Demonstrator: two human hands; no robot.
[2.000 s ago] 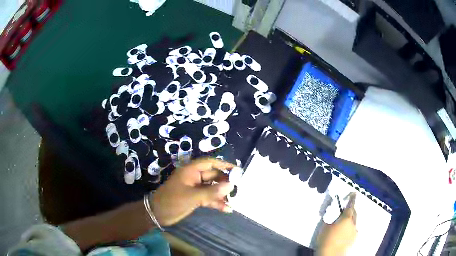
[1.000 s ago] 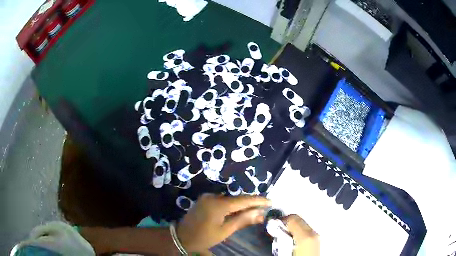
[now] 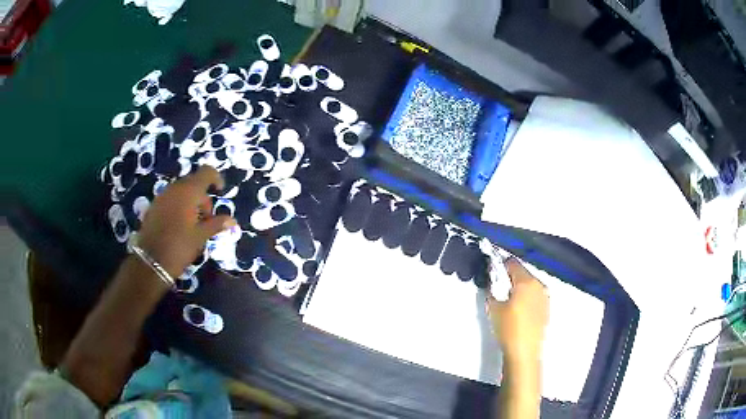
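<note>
A loose heap of white oblong parts (image 3: pixel 274 193) with dark spots lies on the black surface at left. My left hand (image 3: pixel 182 209) is over the lower left of the heap, thumb and fingers apart; whether it touches a part is unclear. Black oblong pieces (image 3: pixel 391 223) lie side by side along the top edge of a white sheet (image 3: pixel 393 307). My right hand (image 3: pixel 521 307) is at the right end of this row, with a small white bundle (image 3: pixel 497 274) in its fingers. The fingertips are blurred.
A blue bin (image 3: pixel 488 151) of tiny silvery pieces stands beyond the sheet. A large blank white sheet (image 3: pixel 564 164) is at its right. A dark tray (image 3: pixel 620 344) surrounds the row sheet. A white cloth (image 3: pixel 159 6) and red rack (image 3: pixel 18 33) are at far left.
My hands have parted: the left has moved to the heap, the right with the white bundle to the row's end. The row is longer. The whole view has shifted.
</note>
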